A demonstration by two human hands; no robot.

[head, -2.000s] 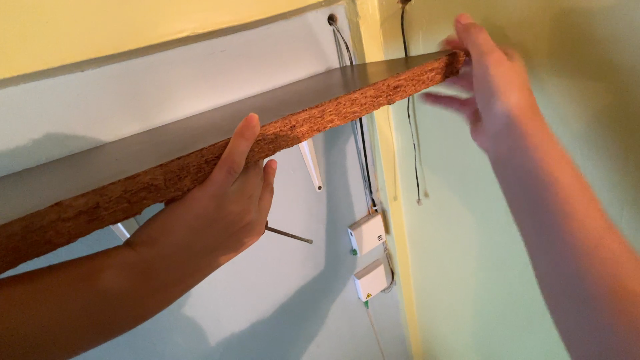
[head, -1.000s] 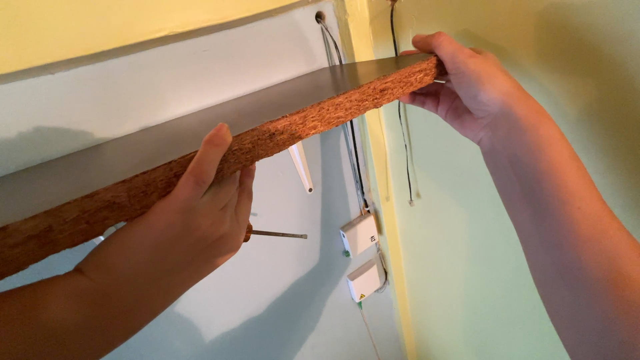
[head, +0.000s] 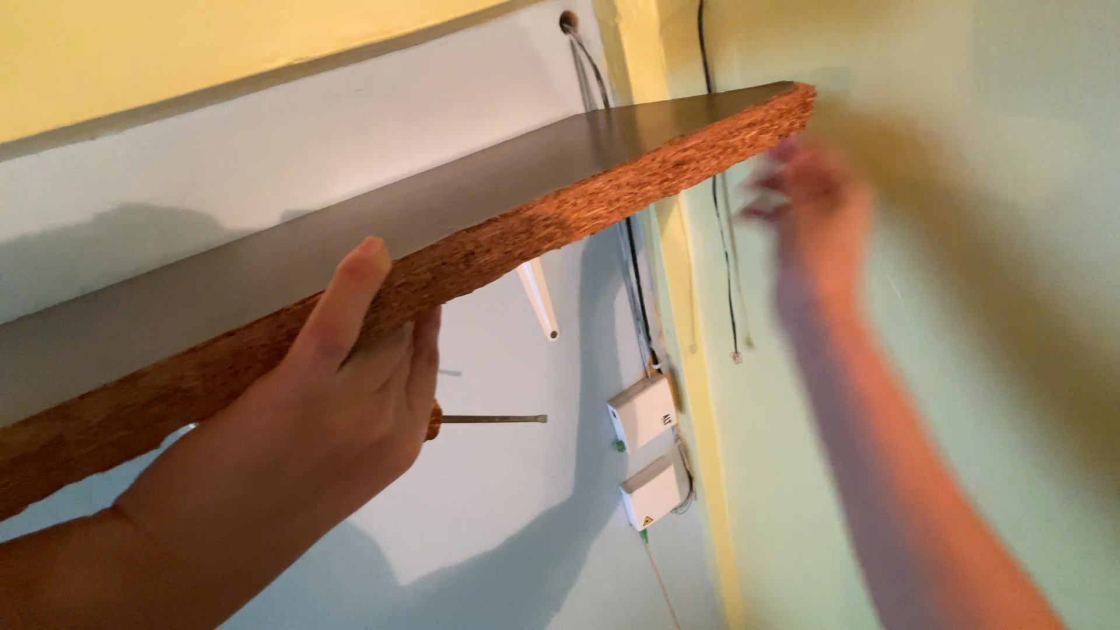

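Observation:
A particleboard shelf with a grey top and a rough raw front edge (head: 560,219) runs from the lower left to the upper right. My left hand (head: 350,376) grips its front edge, thumb on top and fingers beneath, and also holds a screwdriver (head: 490,419), whose shaft points right; most of its handle is hidden by the fingers. My right hand (head: 809,188), blurred, is just below the shelf's right end with its fingers apart, holding nothing that I can see. A white shelf bracket (head: 540,299) shows below the board.
Two white cable boxes (head: 643,411) are mounted one above the other near the wall corner. Black and grey cables come down from a hole (head: 569,21) in the wall and pass behind the shelf. A loose black cable (head: 728,271) hangs on the green wall at the right.
My right hand held the shelf's right end one second ago; it has let go and is now below that end. My left hand has kept its grip on the front edge.

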